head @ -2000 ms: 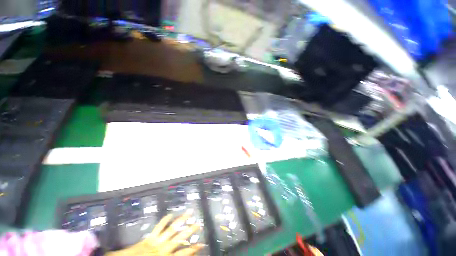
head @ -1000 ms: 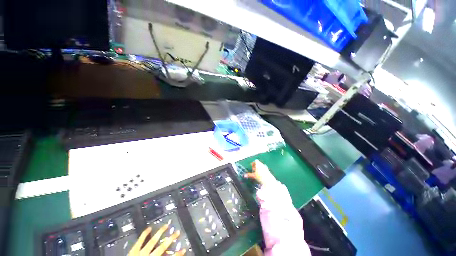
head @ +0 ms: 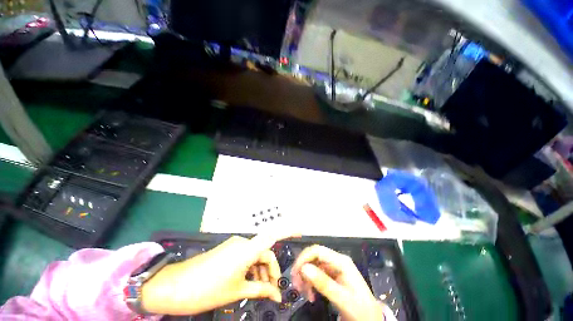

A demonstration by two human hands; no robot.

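Note:
The black foam phone tray [head: 411, 307] lies at the bottom, with open phones [head: 383, 282] in its slots, partly hidden by my hands. A clear strip with dark rings [head: 284, 283] shows between my hands, above the tray. My left hand [head: 232, 276], with a watch at the wrist, is curled at the strip's left side, thumb near its fingertips. My right hand [head: 330, 279] pinches at the strip's right side. The exact finger contact is blurred. Several small dark rings [head: 266, 216] lie on the white sheet [head: 301, 197] behind the tray.
A blue bin [head: 407, 197] and a red stick [head: 374, 217] are at the right of the sheet, beside clear plastic packaging [head: 474, 210]. Another clear strip [head: 451, 291] lies on the green mat. A second phone tray [head: 100, 169] is at left. Black trays [head: 295, 147] stand behind the sheet.
My right hand has moved left from beyond the tray's right edge to above the tray. My left hand has lifted from the phones and curled beside it. The view has turned left.

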